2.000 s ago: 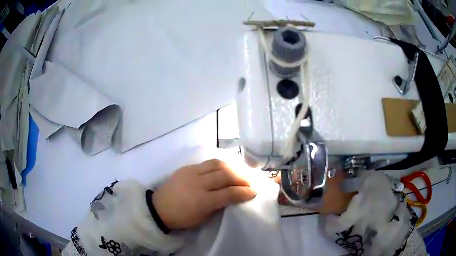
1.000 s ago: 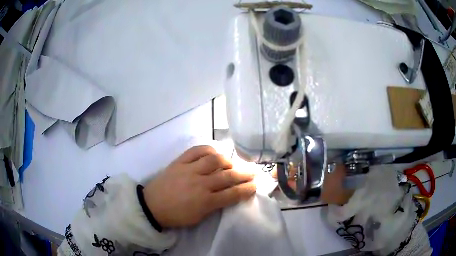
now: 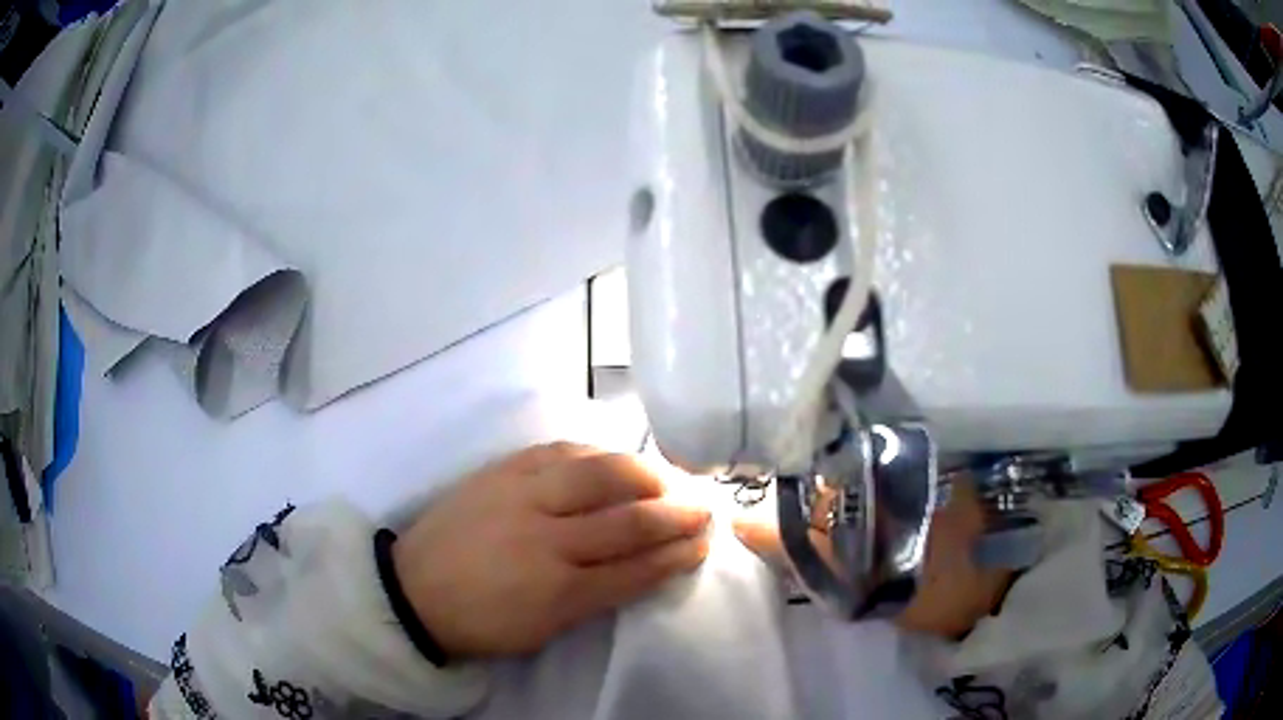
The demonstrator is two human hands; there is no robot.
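Note:
The white sewing machine [image 3: 985, 253] fills the upper right. A pale grey-white garment panel [image 3: 697, 633] runs from the brightly lit needle area down to the front edge. My left hand [image 3: 549, 549] lies flat on the cloth, left of the needle area, fingertips in the glare. My right hand [image 3: 950, 563] is right of the needle area, partly hidden behind the shiny take-up lever guard [image 3: 894, 521]; a fingertip shows at the cloth left of the guard. Its grip is hard to see. The presser foot and needle are lost in glare.
A large pale waiting panel [image 3: 380, 169] is spread behind, its left corner folded over. Cloth pieces hang at the far left over a blue piece [image 3: 64, 408]. Scissors [image 3: 1189, 521] with red and yellow loops lie right of the machine. A black strap [image 3: 1249, 267] circles the machine arm.
The view has shifted a little. My right hand's fingertip now shows more clearly beside the needle area. My left hand stays on the cloth, its fingers slightly closer together.

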